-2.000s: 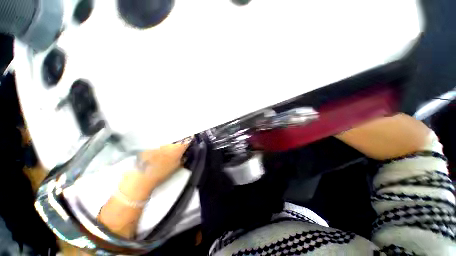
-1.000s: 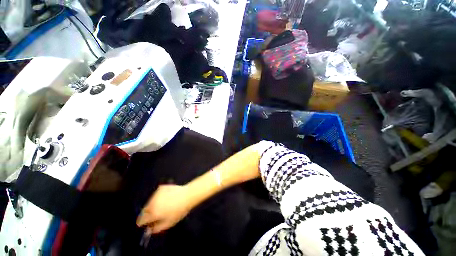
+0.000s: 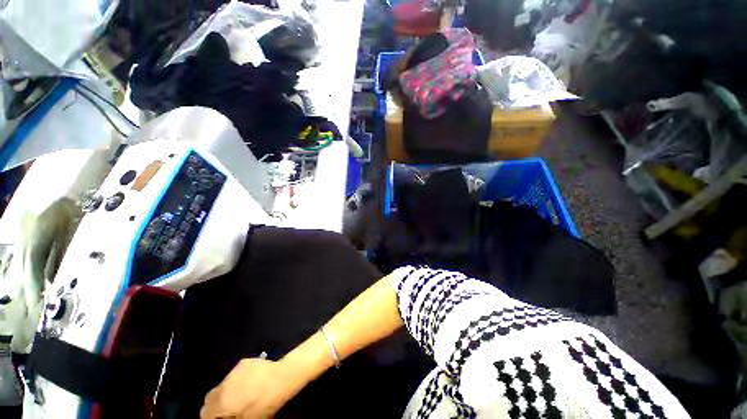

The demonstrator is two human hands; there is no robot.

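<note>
Black fabric [image 3: 278,270] lies over the table beside the sewing machine and hangs toward the lap. My right hand [image 3: 250,391] rests on it near the bottom edge, fingers curled and partly cut off. A small silver tip shows by the knuckles; I cannot tell what it is. The white sewing machine [image 3: 86,266] stands at left with a blue-edged black control panel [image 3: 182,217], a dark red part [image 3: 139,348] and a black band [image 3: 65,368] around its arm. My left hand is not in view.
A blue plastic basket [image 3: 536,192] with dark cloth stands on the floor. Behind it are a cardboard box [image 3: 524,129] and a pink patterned cloth [image 3: 438,74]. A black fabric heap [image 3: 221,94] lies on the table at the back left. Plastic bags [image 3: 672,139] are at right.
The view has swung from close over the machine head to the machine's right side and floor. Since one second ago, my right hand has moved slightly lower in the picture.
</note>
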